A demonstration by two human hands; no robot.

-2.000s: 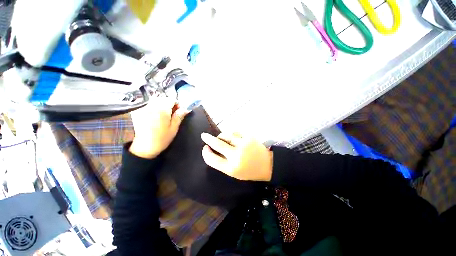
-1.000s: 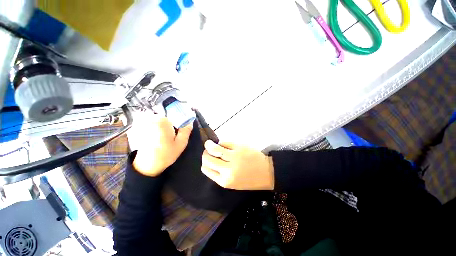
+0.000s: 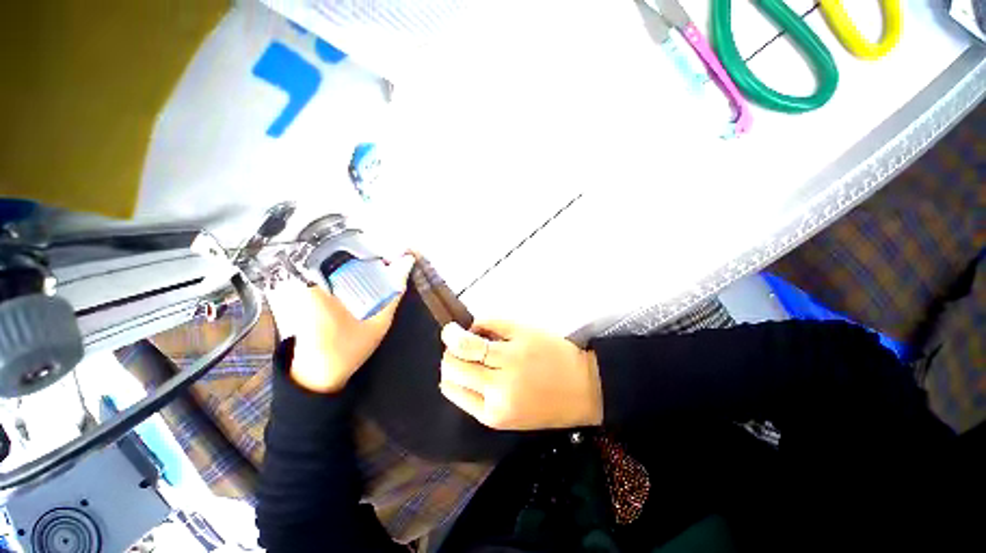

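The black fabric panel (image 3: 405, 378) lies between my hands, over the plaid cloth panel (image 3: 232, 362). A narrow brown seam edge (image 3: 441, 299) shows between my fingertips. My left hand (image 3: 330, 335) presses on the fabric close to the presser foot, its fingertips partly hidden by the grey-blue ribbed edge guide (image 3: 362, 285). My right hand (image 3: 519, 376) pinches the edge of the black fabric between thumb and fingers. The sewing machine's metal parts (image 3: 162, 283) are left of my hands; the needle cannot be made out.
Green-handled and yellow-handled scissors (image 3: 774, 91) and pink thread snips (image 3: 718, 81) lie at the top right. The table's ruler-marked edge (image 3: 800, 235) curves on the right, with plaid pieces (image 3: 865, 243) beyond. A grey fan box (image 3: 87, 502) is at lower left.
The machine head, ribbed knob and guide appear further left and lower in view. More of the brown seam edge shows between my hands. My right hand sits slightly lower, still at the fabric edge.
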